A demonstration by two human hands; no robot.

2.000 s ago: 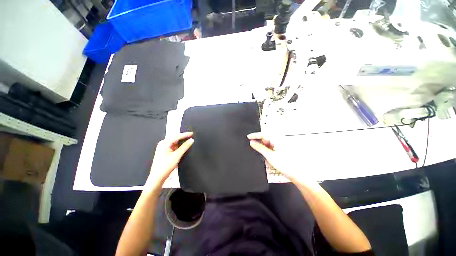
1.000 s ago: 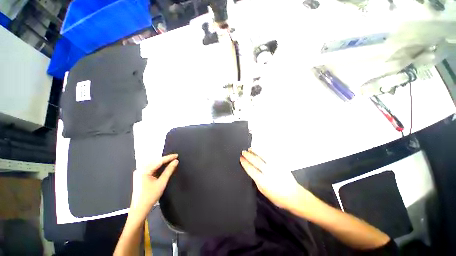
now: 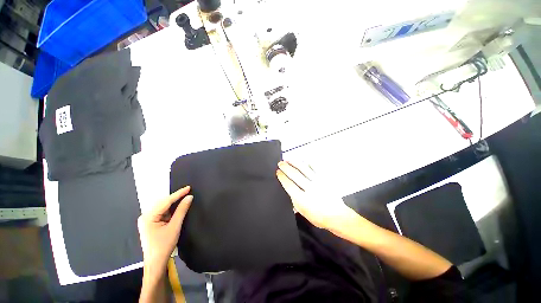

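A black fabric panel (image 3: 234, 207) with rounded corners lies at the table's front edge, its lower part over my lap. My left hand (image 3: 164, 222) pinches its left edge between thumb and fingers. My right hand (image 3: 308, 192) rests along its right edge, fingers at the upper right corner. The presser foot and needle area (image 3: 252, 121) of the white sewing machine is just beyond the panel's top edge. Whether the top edge touches the foot is too blurred to tell.
Labelled panels (image 3: 95, 118) are piled at upper left, plain panels (image 3: 101, 222) below them. Blue bins (image 3: 92, 29) stand behind. A screwdriver (image 3: 388, 87) and red-black snips (image 3: 454, 120) lie at right. Finished pieces (image 3: 439, 222) lie at lower right. A thin dark cord (image 3: 350, 123) crosses the table.
The camera view has turned and shifted right, so the piles sit further left. Both hands still hold the panel, which now lies closer to the needle area than at first.
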